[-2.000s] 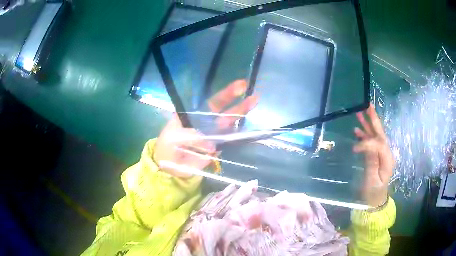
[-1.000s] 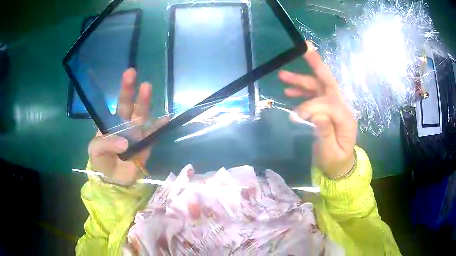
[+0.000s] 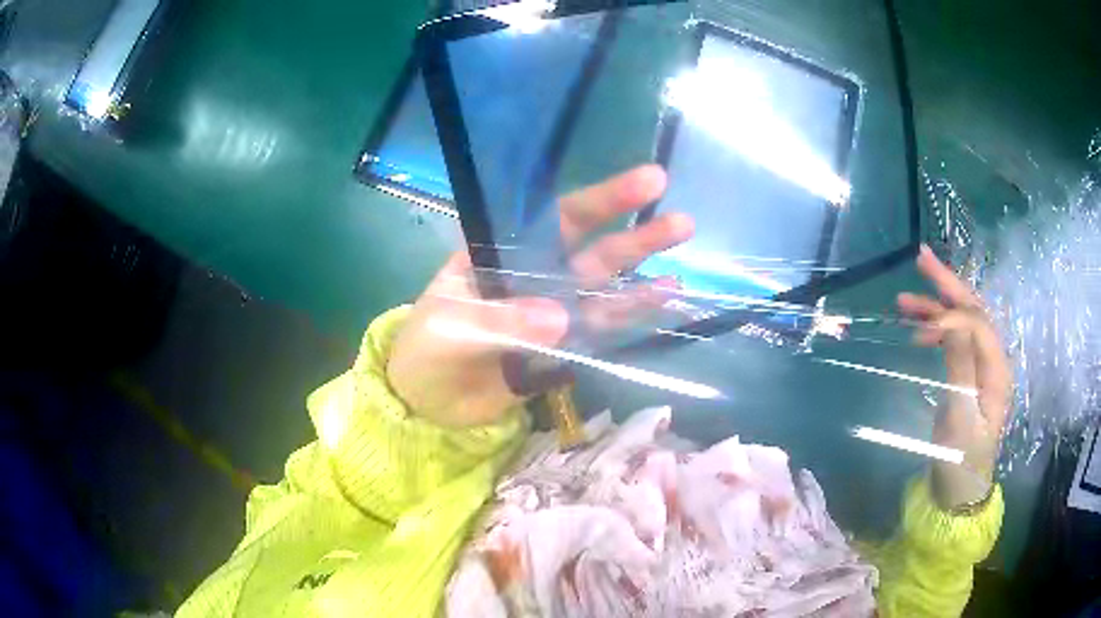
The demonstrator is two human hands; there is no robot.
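Observation:
A see-through touch panel (image 3: 914,133) with a black border is held up and tilted in front of me. My left hand (image 3: 483,344) grips its lower left corner, thumb in front, fingers seen through the glass. My right hand (image 3: 960,362) is at its lower right corner, fingertips against the border. An orange flex cable (image 3: 564,417) hangs below my left hand. Clear protective film (image 3: 906,443) shows as bright streaks below the panel, between my hands; where it is attached is unclear.
Panel stacks lie on the green bench: one seen through the held glass (image 3: 761,157), one behind its left side (image 3: 405,139). Another panel (image 3: 117,54) lies far left. A shiny film pile (image 3: 1069,302) is at right, with a white, black-outlined part (image 3: 1090,481) beside it.
Compared with one second ago, the view has turned, so bench items appear shifted right. The held panel is tilted differently and its lower edge is less steep. Both hands remain at its corners.

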